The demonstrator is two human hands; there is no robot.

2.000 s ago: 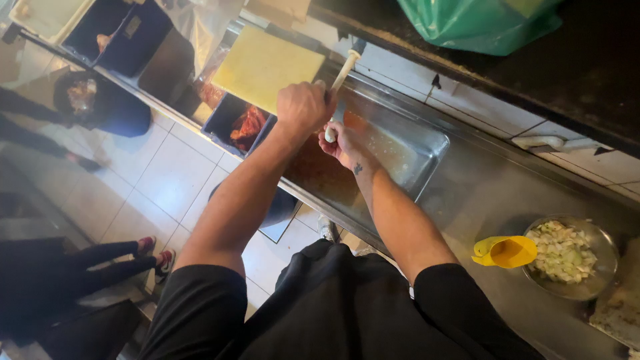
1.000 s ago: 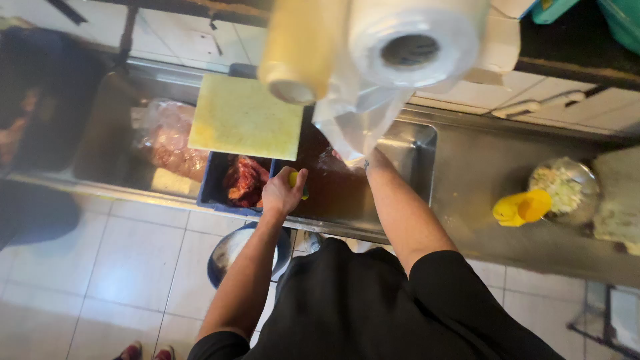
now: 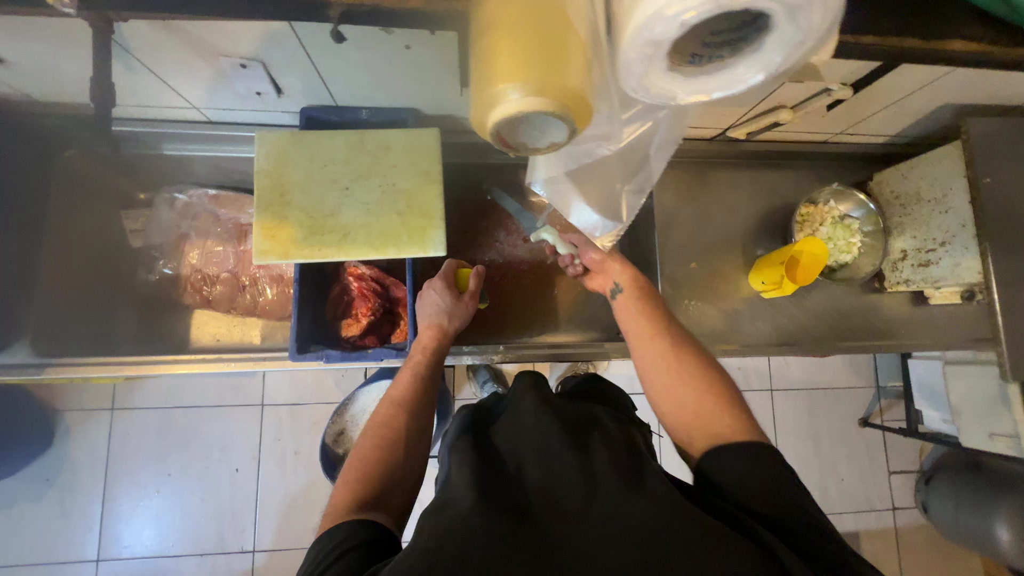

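My right hand (image 3: 588, 260) grips the white handle of a knife (image 3: 516, 210), whose blade points up and left over the sink basin (image 3: 552, 324). Closed around a yellow and green sponge (image 3: 465, 282), my left hand (image 3: 448, 302) is at the basin's left side, beside a blue plastic crate (image 3: 352, 352) that holds red meat (image 3: 364, 308). A yellowed cutting board (image 3: 349, 196) lies across the back part of the crate. The basin has reddish, wet residue in it.
Plastic-wrapped pale meat (image 3: 232, 260) lies left of the crate. A film roll (image 3: 528, 80) and a plastic bag roll (image 3: 720, 44) hang overhead. At right are a yellow scoop (image 3: 780, 270) and a metal bowl of chopped vegetables (image 3: 838, 240). A bucket (image 3: 352, 424) stands on the floor.
Two seconds ago both hands were close together over the basin, with the knife between them; now they are apart and the left holds the sponge. The view has shifted considerably.
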